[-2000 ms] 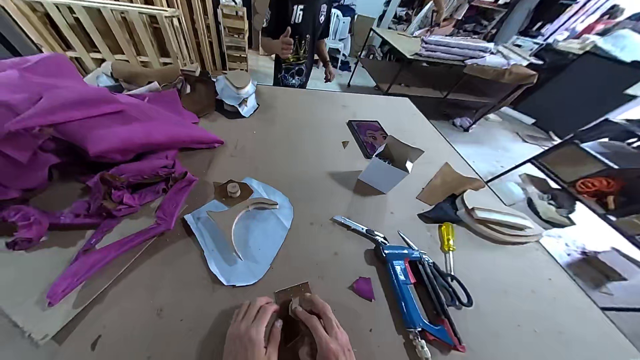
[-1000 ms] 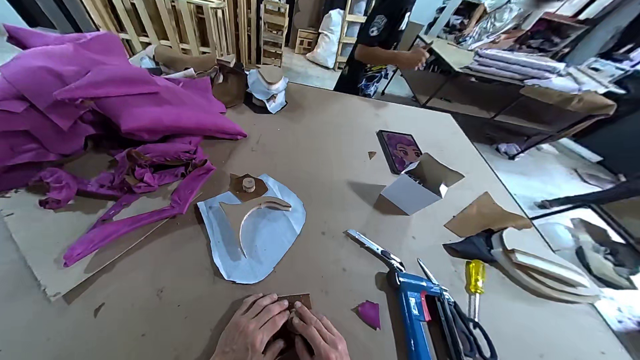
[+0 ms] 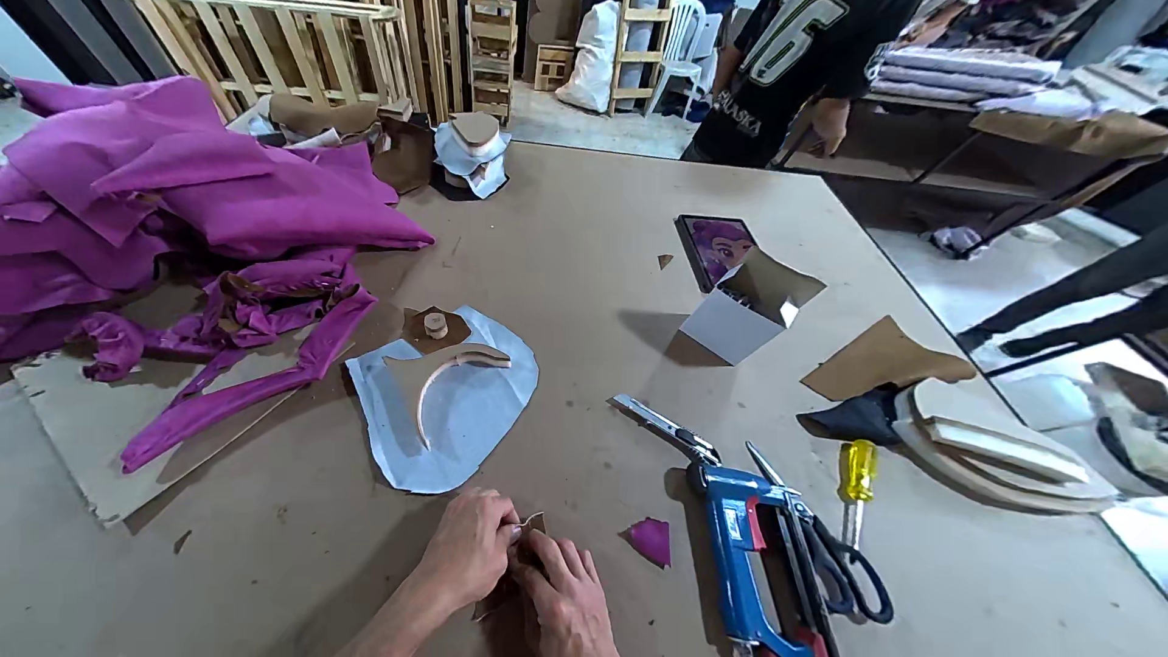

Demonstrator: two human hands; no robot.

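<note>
Near the table's front edge, my left hand point(image 3: 474, 546) grips a small piece of brown material point(image 3: 495, 598) between fingers and thumb. My right hand point(image 3: 568, 593) presses on the same piece from the right; the fingers hide most of it. Beyond them a light blue cut piece point(image 3: 484, 411) lies flat, bearing a curved tan piece point(image 3: 422, 374) and a brown piece with a small round plug point(image 3: 435, 325). A purple scrap point(image 3: 650, 542) lies right of my right hand. Farther right are a blue staple gun point(image 3: 735, 557), a snap-off utility knife point(image 3: 664, 427), scissors point(image 3: 844, 570) and a yellow-handled screwdriver point(image 3: 859, 474).
Purple material point(image 3: 210, 182) is heaped at the left over a pale board point(image 3: 73, 438). An open white box point(image 3: 741, 315) stands beside a framed picture point(image 3: 716, 245). Curved padded pieces point(image 3: 995, 447) lie at the right edge. A person point(image 3: 785, 82) stands beyond the table.
My left hand has drawn its fingers up to pinch at the brown piece's upper edge, while my right stays beside it. The person beyond the table has moved to the right.
</note>
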